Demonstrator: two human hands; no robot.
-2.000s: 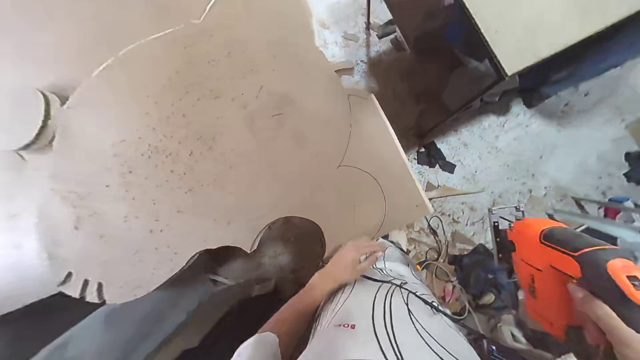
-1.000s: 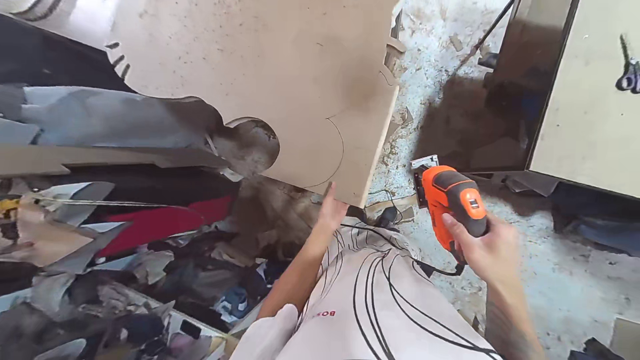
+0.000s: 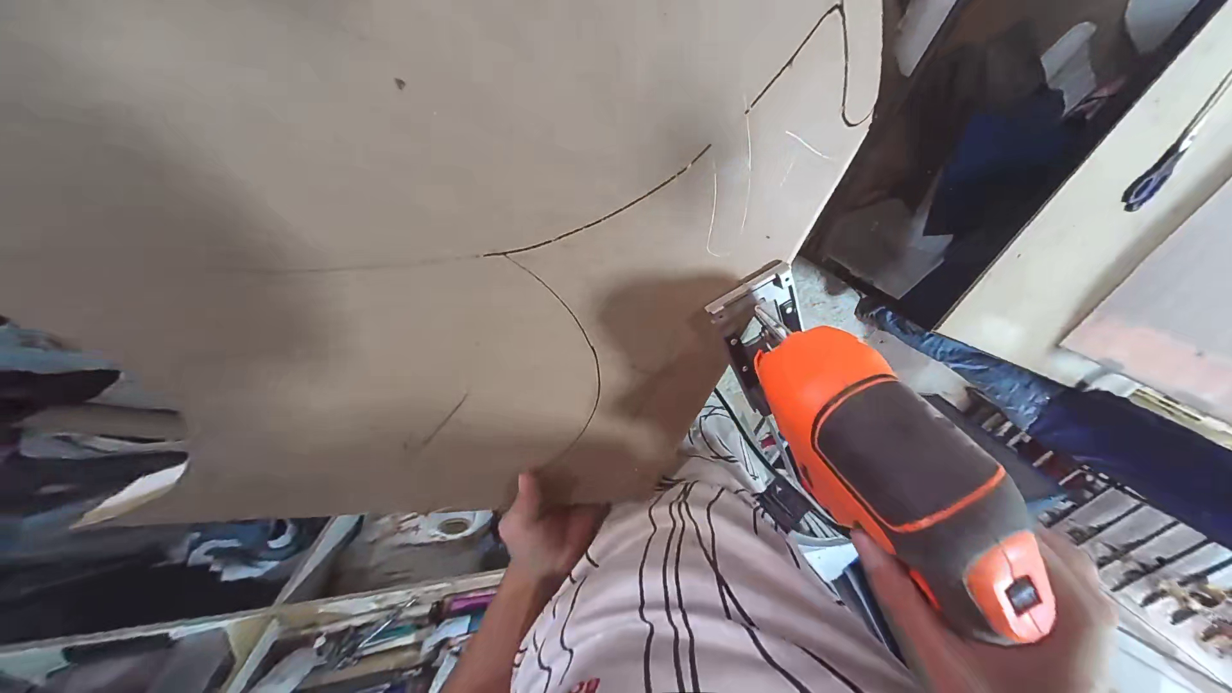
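Note:
A large brown board (image 3: 385, 192), probably fibreboard, fills the upper left and bears drawn curved lines. My left hand (image 3: 544, 529) grips its near edge, thumb on top and the fingers hidden beneath. In my right hand (image 3: 1001, 616) is an orange and black jigsaw (image 3: 895, 462). The jigsaw's metal base plate (image 3: 756, 294) is at the board's right edge; whether blade and wood touch, I cannot tell. A dark cable hangs behind the tool, beside my striped shirt.
Below the board, a wooden divided tray (image 3: 279, 606) holds a roll of tape (image 3: 452, 525) and mixed small items. A pale tabletop (image 3: 1049, 221) with scissors (image 3: 1150, 183) stands at the right, dark blue fabric (image 3: 1145, 462) below it. Dark cloth lies left.
The jigsaw, held away from the board over the floor before, is now at the board's right edge. My left hand remains on the near edge. The view has shifted strongly.

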